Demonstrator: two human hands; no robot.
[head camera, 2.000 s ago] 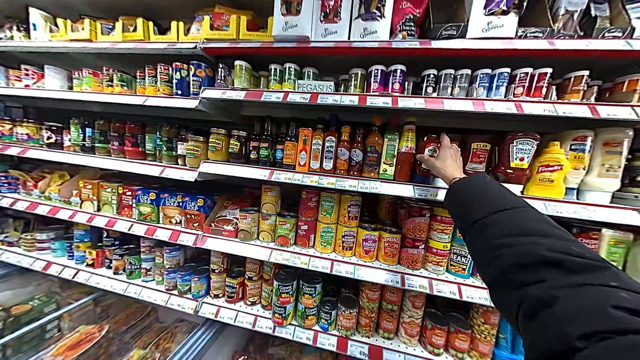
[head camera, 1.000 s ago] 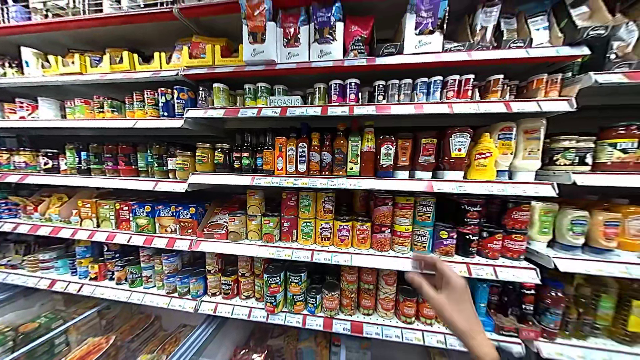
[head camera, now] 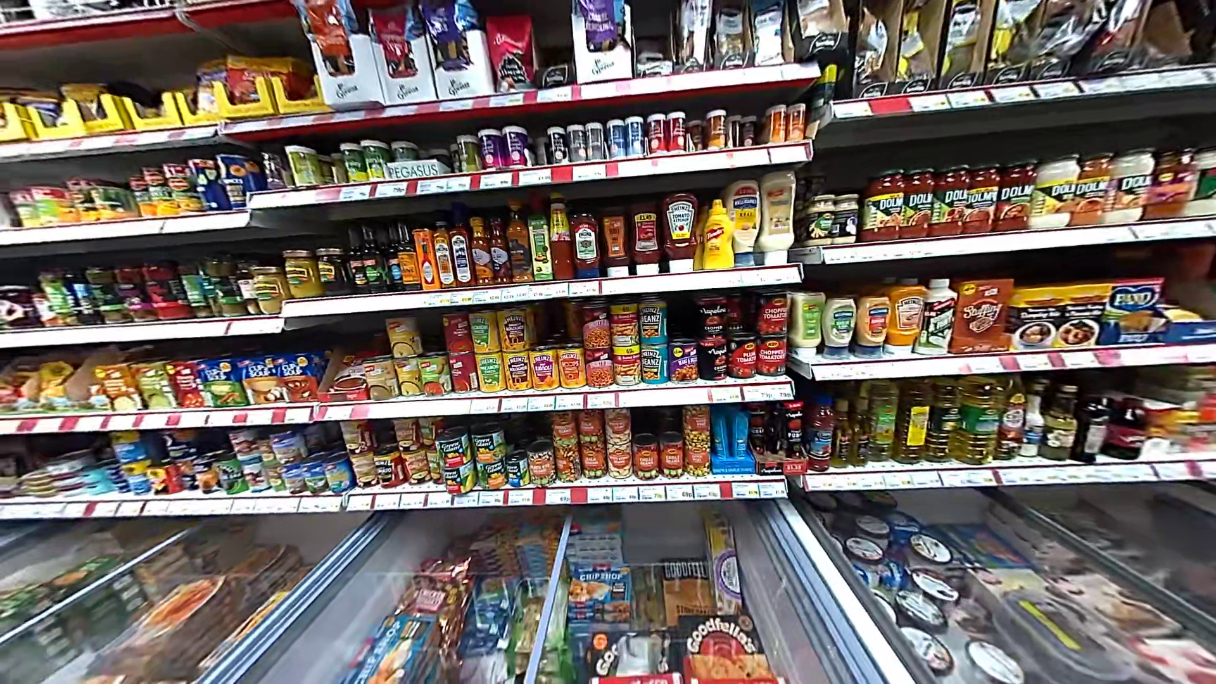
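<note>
Neither of my hands shows in the head view. Facing me are stocked shop shelves. On the middle shelf a yellow mustard bottle stands to the right of a tomato ketchup bottle, with mayonnaise bottles beside it. Hot sauce bottles fill the stretch further left. Stacked food tins line the shelf below, and small spice jars the one above. Pasta sauce jars stand in a row on the right-hand unit, over bottles of cooking oil.
Glass-topped chest freezers run along the foot of the shelves, with boxed frozen food and round-lidded tubs inside. The white shelf edges carry price labels and jut out in tiers.
The hand that was at the sauce bottles, then lower in front of the tins, has gone out of view. The view has shifted to show more of the freezers and right-hand shelves.
</note>
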